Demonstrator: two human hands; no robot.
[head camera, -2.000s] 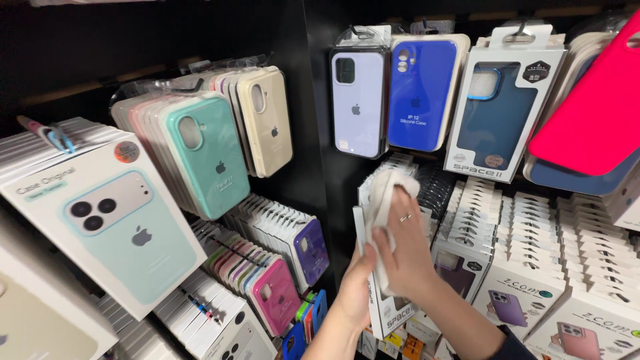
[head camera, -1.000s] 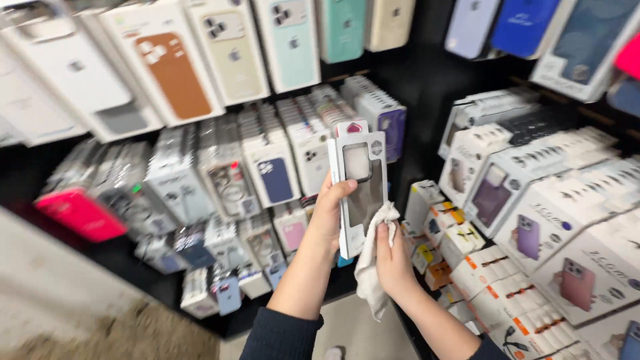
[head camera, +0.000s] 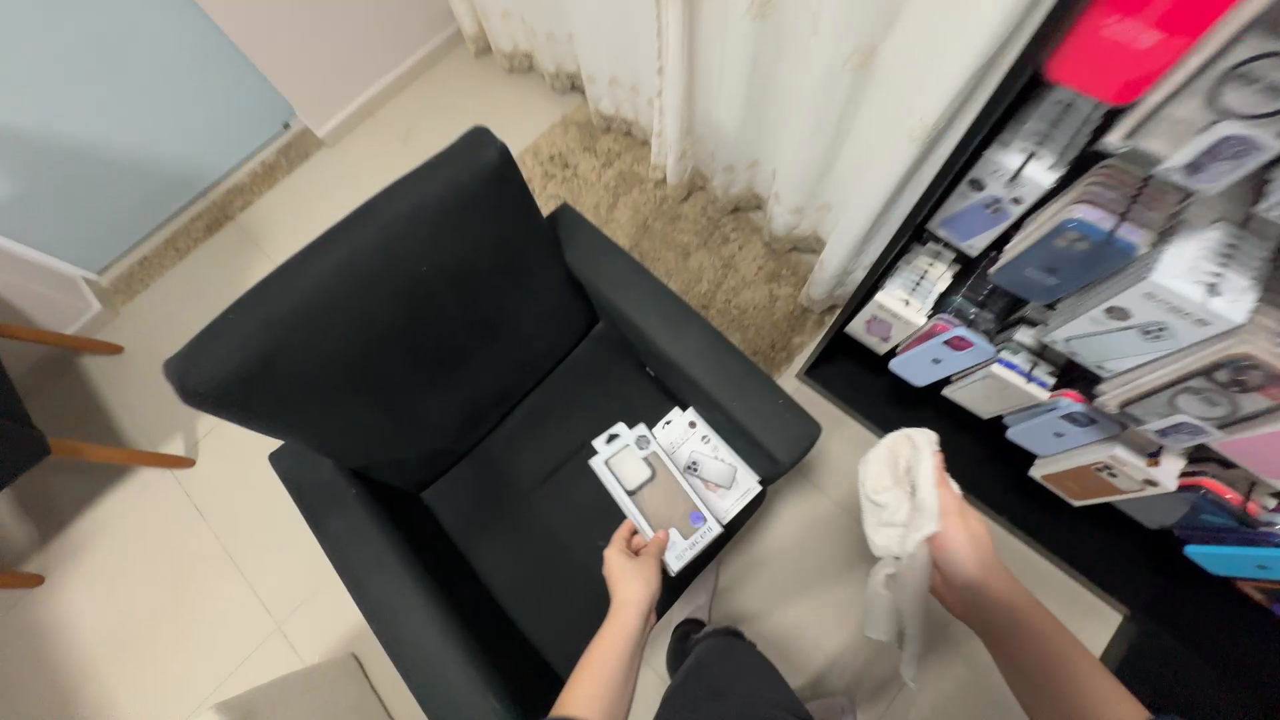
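My left hand (head camera: 634, 572) grips the lower end of a boxed phone case (head camera: 655, 497), a white box with a clear window, over the seat of a black armchair (head camera: 530, 500). Beside it, partly covered by it, a second white phone case box (head camera: 708, 465) lies on the seat near the right armrest. Out to the right, over the floor, my right hand (head camera: 960, 550) holds a crumpled white cloth (head camera: 900, 510) that hangs down from the fingers.
On the right stands a black display rack (head camera: 840, 375) hung with packaged phone cases (head camera: 1075, 250). Behind the armchair are a shaggy beige rug (head camera: 640, 210) and a white curtain (head camera: 730, 110). Wooden furniture legs (head camera: 120, 453) show at the left edge.
The view has swung from the rack to the armchair. The boxed case, held up before the rack a second ago, is now over the seat in my left hand. The cloth remains in my right hand.
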